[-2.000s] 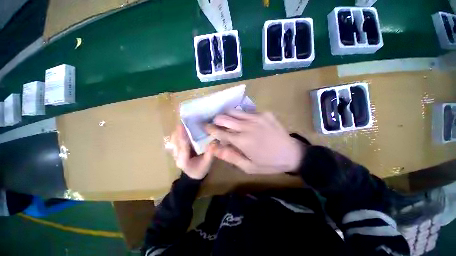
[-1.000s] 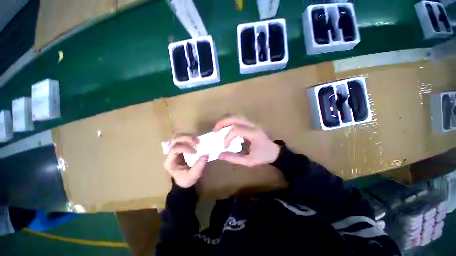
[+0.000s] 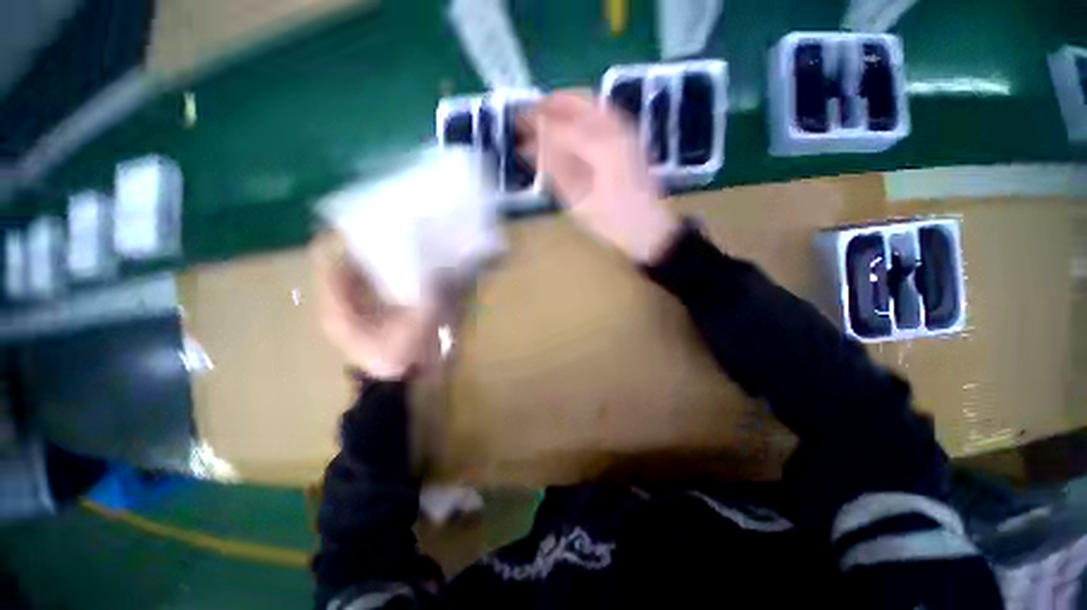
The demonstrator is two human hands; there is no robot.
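My left hand (image 3: 370,316), blurred, holds a closed white box (image 3: 417,221) above the front edge of the belt. My right hand (image 3: 592,161) reaches to the right side of an open white tray (image 3: 520,185) on the belt and covers part of it; whether the fingers grip it cannot be told. Dark units show in this tray. Two more filled trays stand to its right, one close by (image 3: 685,119) and one further right (image 3: 838,93). Another filled tray (image 3: 902,281) sits on the cardboard at right.
The green belt (image 3: 286,155) runs across behind the cardboard-covered bench (image 3: 572,358). Several white closed boxes (image 3: 148,209) stand in a row on the belt at left. Pale upright cartons (image 3: 489,42) stand behind the trays. A small white thing (image 3: 451,500) lies low near my body, blurred.
The crumpled white piece is no longer between my hands. My left hand now holds a white box, raised up and left. My right hand has moved forward to a tray on the belt.
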